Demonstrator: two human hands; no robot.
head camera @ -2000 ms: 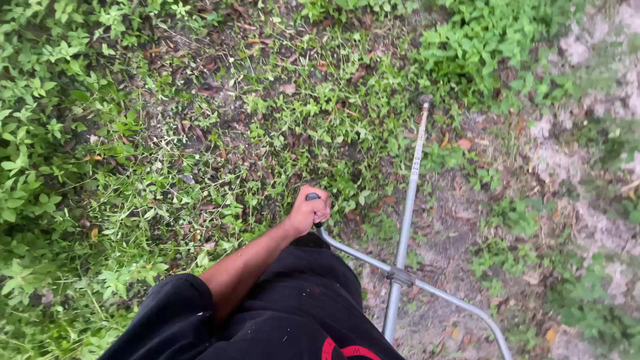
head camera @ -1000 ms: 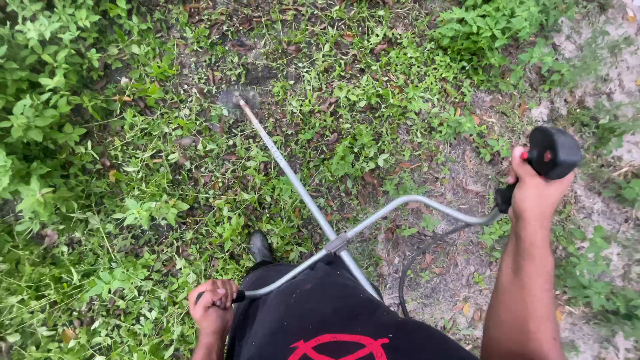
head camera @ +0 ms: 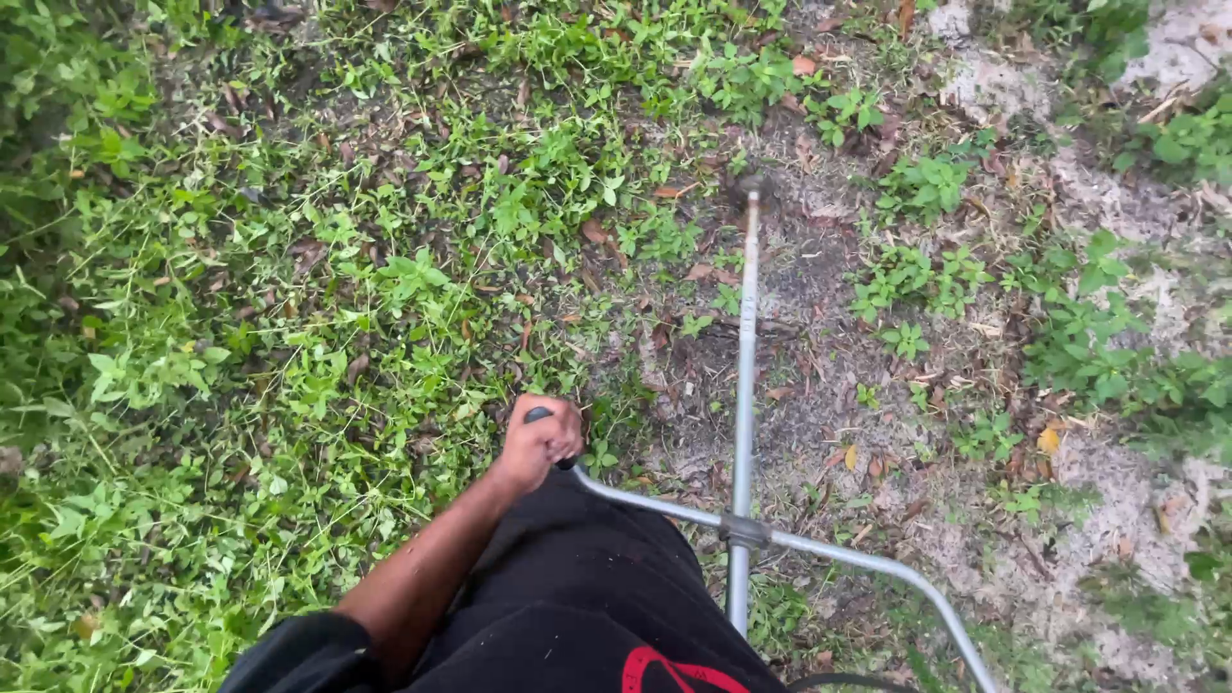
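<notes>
My left hand (head camera: pixel 545 443) is closed around the black grip at the left end of a curved metal handlebar (head camera: pixel 847 553). A clamp (head camera: pixel 745 530) joins this bar to the long straight metal shaft (head camera: pixel 746 366) of a brush cutter. The shaft points away from my body, and its far end (head camera: pixel 753 192) is low over bare soil and dead leaves, with a blurred cutting head around it. The right side of the handlebar runs out of the bottom edge, and my right hand is out of view. My dark shirt with a red print covers the bottom middle.
Dense low green weeds (head camera: pixel 289 404) cover the ground on the left. Sandy soil (head camera: pixel 1107 481) with scattered leafy plants (head camera: pixel 924 279) and dry leaves lies on the right. A dark cable (head camera: pixel 852 680) shows at the bottom edge.
The shaft's far end has swung from the weeds at upper left to the bare soil on the right. My left hand has moved forward and right with its grip; my right hand has left the view.
</notes>
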